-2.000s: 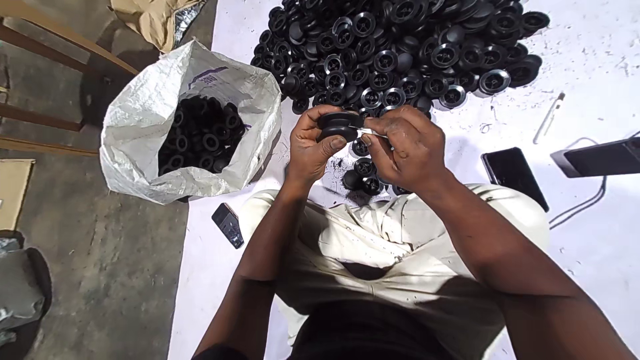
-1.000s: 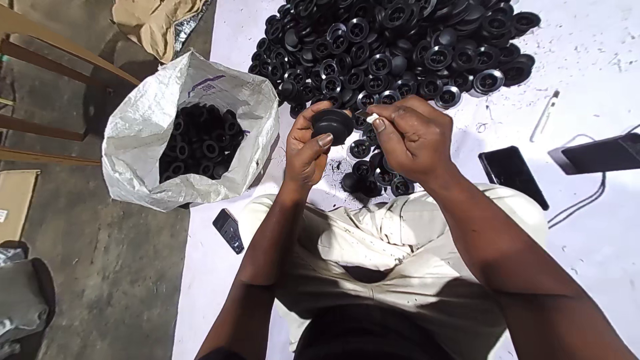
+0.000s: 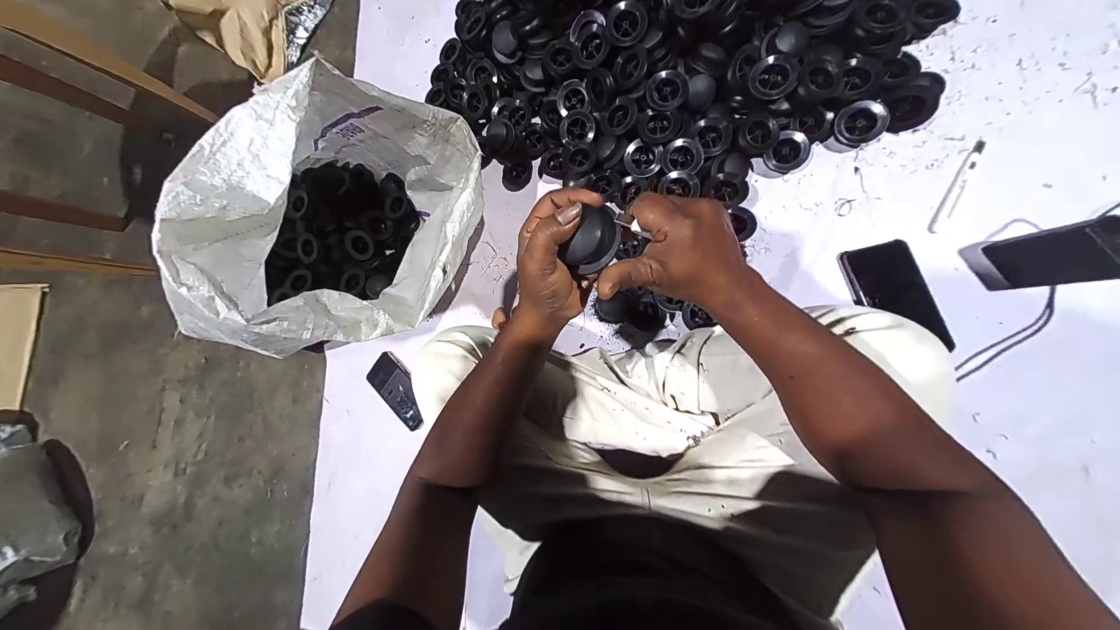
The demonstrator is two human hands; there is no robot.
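A round black plastic part [image 3: 588, 238] with a domed face and a rim is gripped between the fingers and thumb of my left hand [image 3: 549, 254]. Against its right edge, my right hand [image 3: 678, 245] holds a small, thin tool [image 3: 637, 229], mostly hidden by the fingers; its kind cannot be told. Beyond both hands lies a large heap of similar black round parts [image 3: 665, 92], many showing spoked hubs. Several more of them [image 3: 647, 313] lie just below the hands, near my lap.
A white woven sack [image 3: 227, 289], open at the top, holds black rings at the left. A small phone-like device [image 3: 395, 390] lies below it. At the right are a black phone [image 3: 897, 289], a dark flat device [image 3: 1054, 254] with a cable, and a thin white stick [image 3: 956, 185]. Wooden bars [image 3: 66, 101] stand at the upper left.
The black part in my left hand has been turned from edge-on to show its domed face at an angle. My right hand, apart from it one second ago, is now back at its edge.
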